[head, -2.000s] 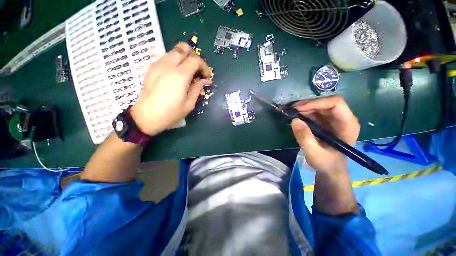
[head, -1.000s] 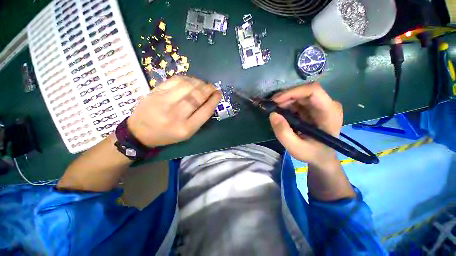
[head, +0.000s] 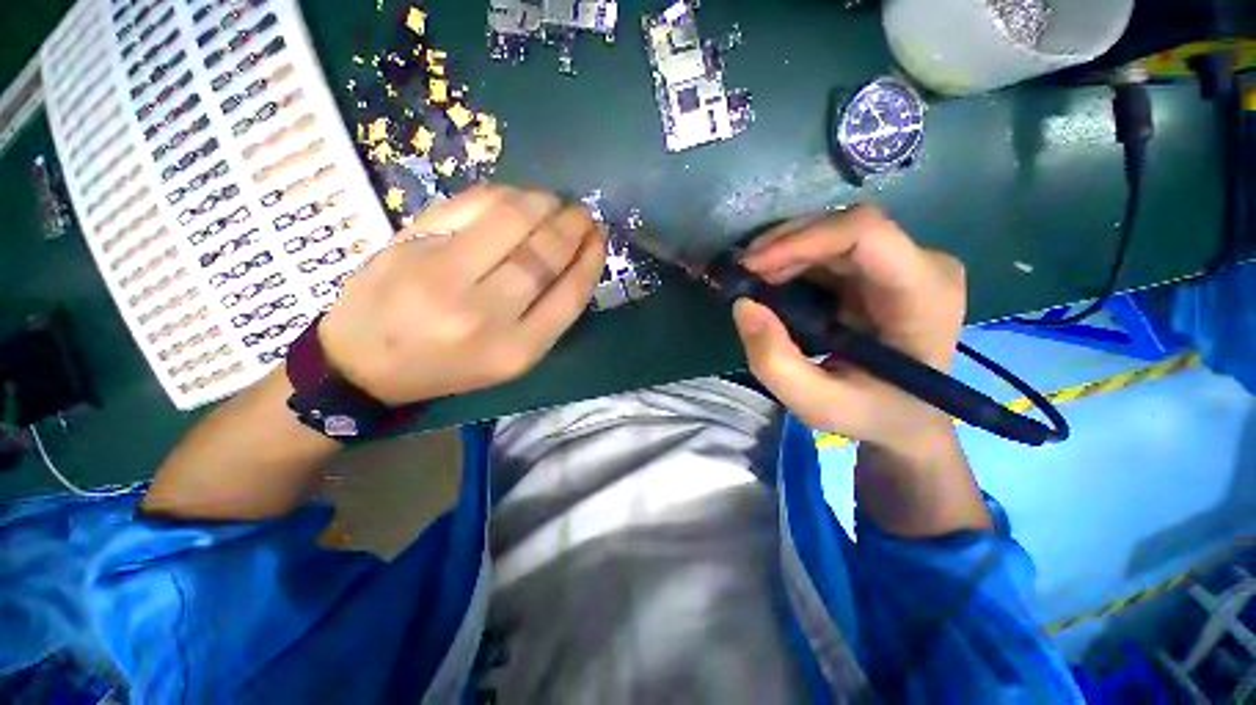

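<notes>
A small silvery circuit board [head: 627, 280] lies on the dark green mat in front of me, its left part covered by my fingers. My left hand [head: 475, 282] is over the board's left edge with fingers together; whether a small part is between the fingertips is hidden. My right hand [head: 861, 331] holds a black soldering iron [head: 916, 386] like a pen. The iron's thin tip points left and is at the board's upper part; I cannot tell whether it touches.
A white sheet [head: 207, 193] with rows of small parts lies left. A loose black and gold pile [head: 430, 124] is behind my left hand. Two other boards [head: 693, 83] lie further back. A round watch dial [head: 882, 127] and a white tub [head: 1012, 55] stand right.
My left hand has moved from the loose pile to the board. The iron's tip has come to the board too. Since one second ago both hands have barely moved; the view has shifted slightly.
</notes>
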